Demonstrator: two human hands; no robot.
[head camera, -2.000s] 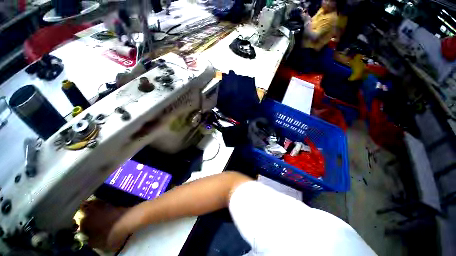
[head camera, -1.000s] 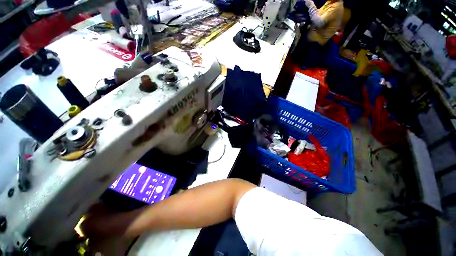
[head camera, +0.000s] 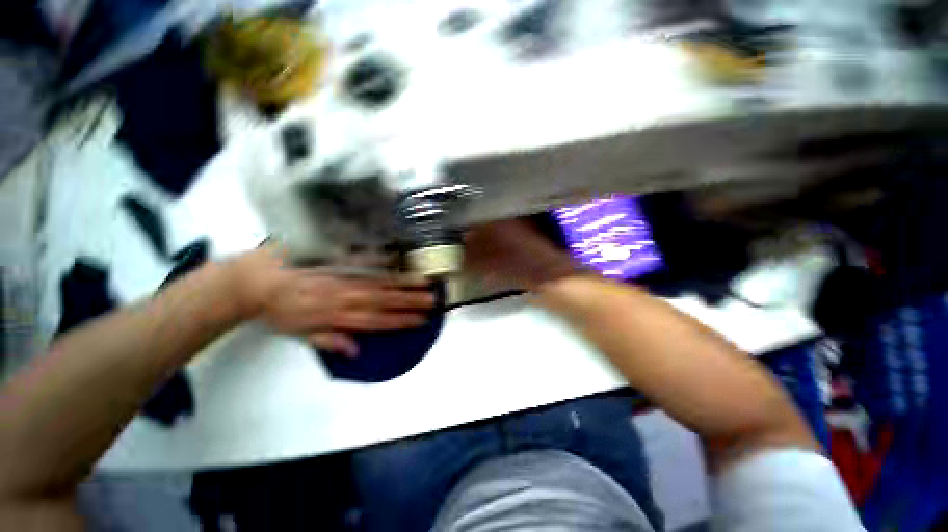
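Note:
The view is blurred. A dark navy panel (head camera: 387, 355) with a curved edge lies on the white table by the needle area. My left hand (head camera: 348, 301) lies flat on its upper part, fingers stretched towards the needle area and thumb apart. The white sewing machine head (head camera: 343, 213) is just above the fingertips; the needle and presser foot cannot be made out. My right hand (head camera: 509, 255) is right of the needle area, below the machine arm, dark and blurred. Its fingers are partly hidden and I cannot tell whether it holds anything.
A phone with a lit purple screen (head camera: 611, 237) is right of my right hand. Several navy pieces (head camera: 85, 296) lie on the table (head camera: 260, 405) at the left, with a larger dark cloth (head camera: 166, 114) behind. A blue crate (head camera: 906, 364) is at the far right. My lap is below the table edge.
The view has swung from the right side back to the needle area. My left hand and the navy panel now show. My right forearm still reaches below the machine arm.

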